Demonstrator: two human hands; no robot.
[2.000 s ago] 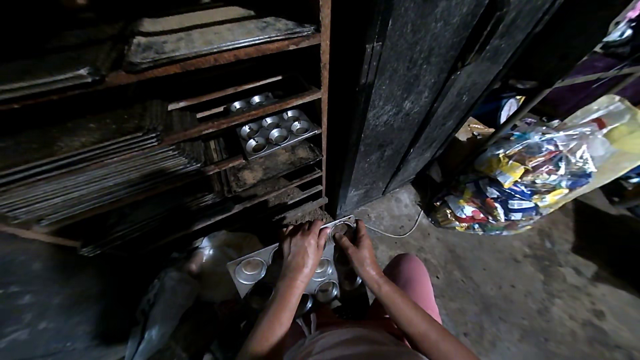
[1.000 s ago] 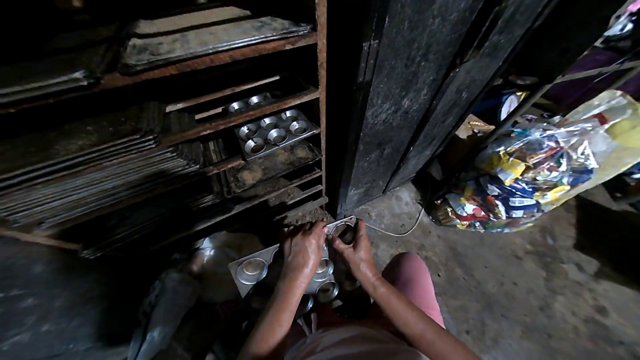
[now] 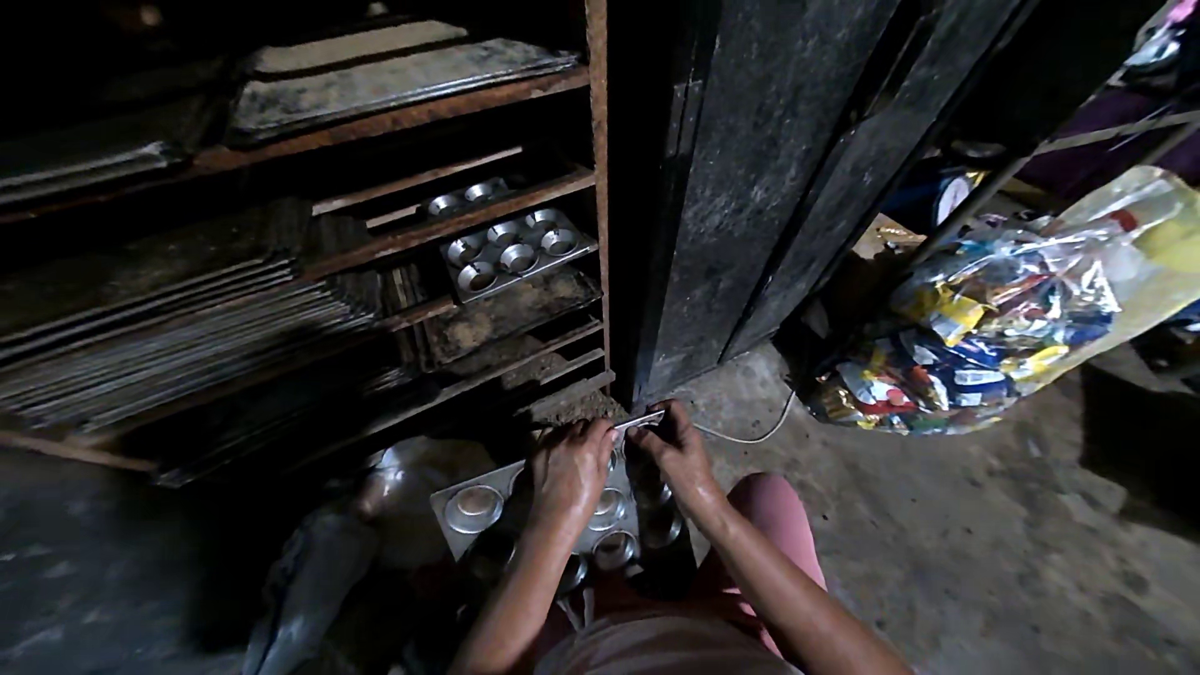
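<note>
A metal muffin pan (image 3: 450,502) with several round cups lies low in front of me, at my lap. My left hand (image 3: 574,464) is over its far part, with its fingertips at the near end of a thin, pale, flat strip or edge (image 3: 640,421). My right hand (image 3: 677,450) has its thumb and fingers around the other end of that piece. Whether the piece is part of a pan or separate, I cannot tell. Darker round cups show below my right wrist, partly hidden by my forearms.
A wooden rack (image 3: 600,187) on the left holds stacked flat trays (image 3: 187,347) and another muffin pan (image 3: 518,251). Dark wooden panels (image 3: 778,159) stand ahead. A clear plastic bag of wrappers (image 3: 994,328) lies at the right, near a thin pale cable (image 3: 764,438) on the concrete floor (image 3: 937,516).
My right hand has shifted slightly, and the pale edge between my hands now appears raised and shorter. My left hand stays over the pan.
</note>
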